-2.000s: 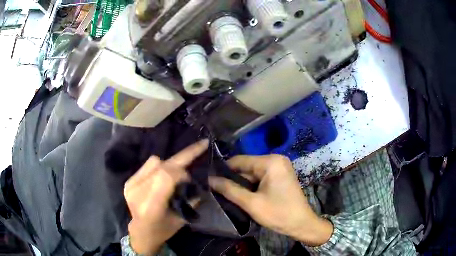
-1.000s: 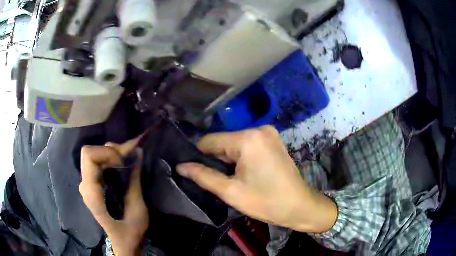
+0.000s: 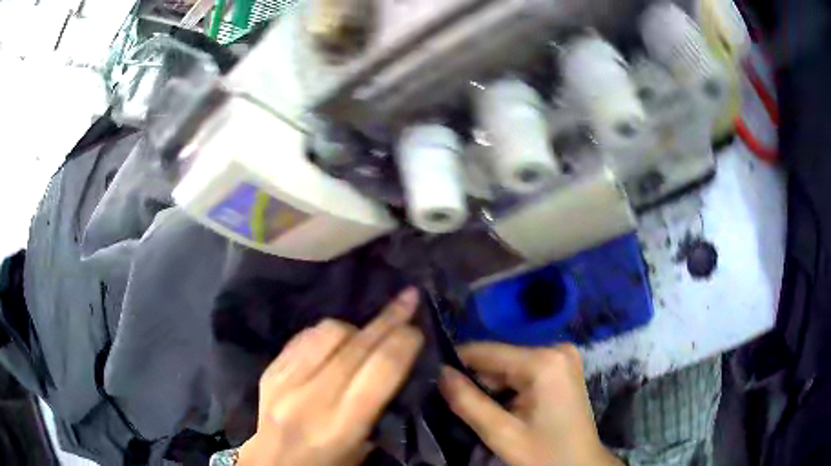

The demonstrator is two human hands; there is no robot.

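Note:
The cream-white overlock machine (image 3: 282, 196) with a purple-green label fills the upper middle, its row of white ribbed tension dials (image 3: 433, 177) above the work. Black fabric (image 3: 301, 300) lies under and in front of the machine head, joined to a heap of grey cloth (image 3: 169, 309) at the left. My left hand (image 3: 333, 382) lies on the black fabric, fingers close together and pointing to the needle area, which is dark and blurred. My right hand (image 3: 528, 400) pinches the fabric edge between thumb and fingers, just below the blue tray.
The blue tray (image 3: 601, 287) with a dark round hole sits beside the pale looper cover (image 3: 569, 223). Black trimmings lie on it and on the white table (image 3: 738, 296). Red-orange scissor loops (image 3: 756, 114) are at the right. Dark garments hang far right. A green basket (image 3: 241, 18) is behind.
The view has shifted, so the machine shows lower and further right. My left hand, earlier pinching something thin and reddish, now lies flatter on the fabric. My right hand still pinches the edge.

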